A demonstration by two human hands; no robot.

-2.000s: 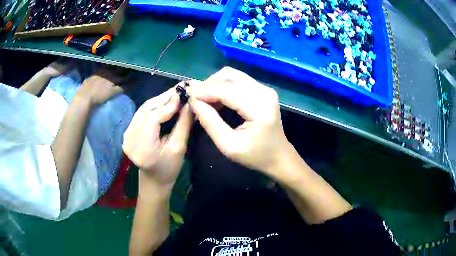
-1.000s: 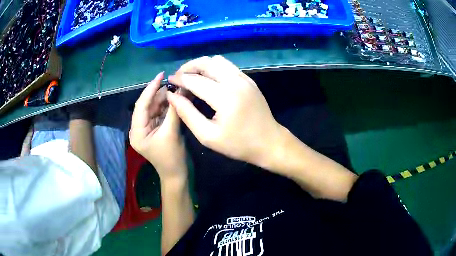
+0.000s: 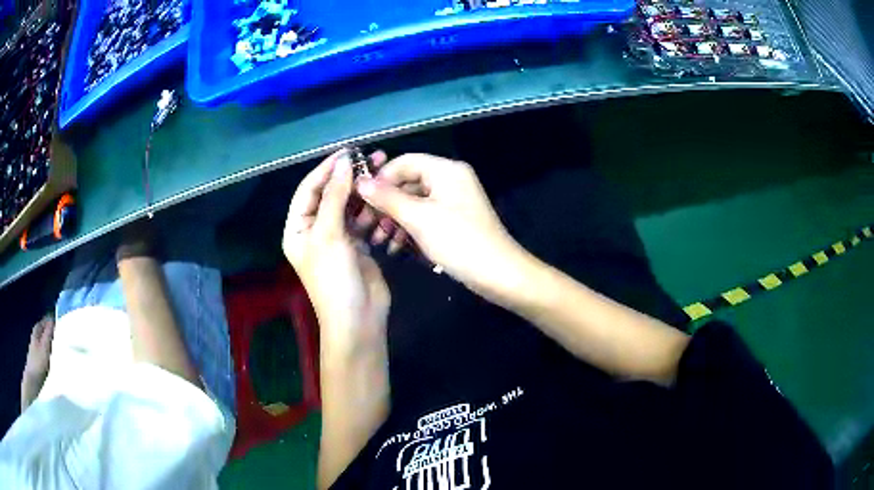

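Observation:
A small dark and silvery wired unit point(image 3: 361, 165) is held between the fingertips of both hands, just in front of the bench edge. My left hand point(image 3: 335, 225) pinches it from the left, and my right hand point(image 3: 436, 215) pinches it from the right. Fingers hide much of the unit. A tiny white connector point(image 3: 438, 269) shows just below my right hand. Another wired unit point(image 3: 165, 105) lies on the bench at the left, its thin lead running to the bench edge.
The large blue tray point(image 3: 383, 59) holds light-blue and white parts. The small blue tray point(image 3: 129, 83) is left of it. A blister tray point(image 3: 709, 43) holds rows of units. A cardboard box point(image 3: 43, 196), an orange-and-black tool point(image 3: 50, 222) and a seated person point(image 3: 115, 383) are at left.
The view has swung right, so trays and box sit further left. My hands have closed in around the unit, which now shows silvery parts. The white connector has come into sight.

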